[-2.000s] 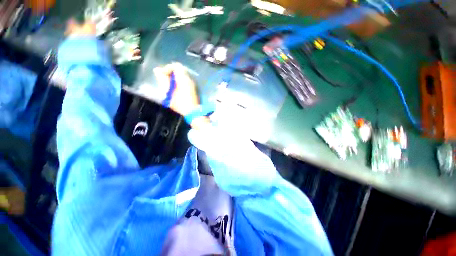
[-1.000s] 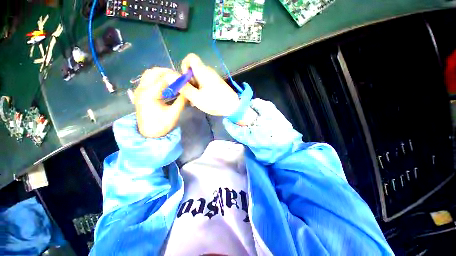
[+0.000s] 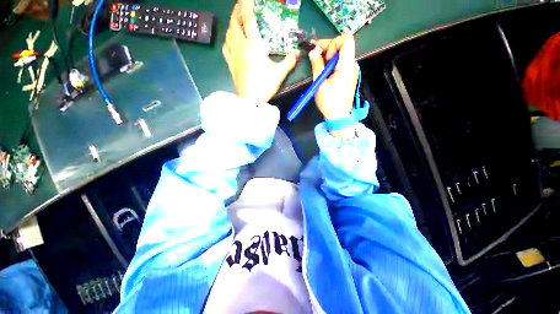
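A green-white circuit board lies on the green bench at the top centre. My left hand is spread along its left and lower edges, thumb at the near corner, touching or holding it. My right hand holds a bright blue pen-like tool, its dark tip end at the board's lower right corner. The exact contact of the tip is too small to tell. A light-blue wrist strap is on my right wrist. A second circuit board lies to the right, cut off by the top edge.
A black remote control lies left of my left hand. A clear mat bears black connector blocks and a blue cable. Small boards and white connector pieces lie far left. A black tray stands below the bench edge at right.
Both hands have moved up and right from the mat's edge to the circuit board. My left hand has come away from the blue tool and now lies at the board; the tool stays in my right hand.
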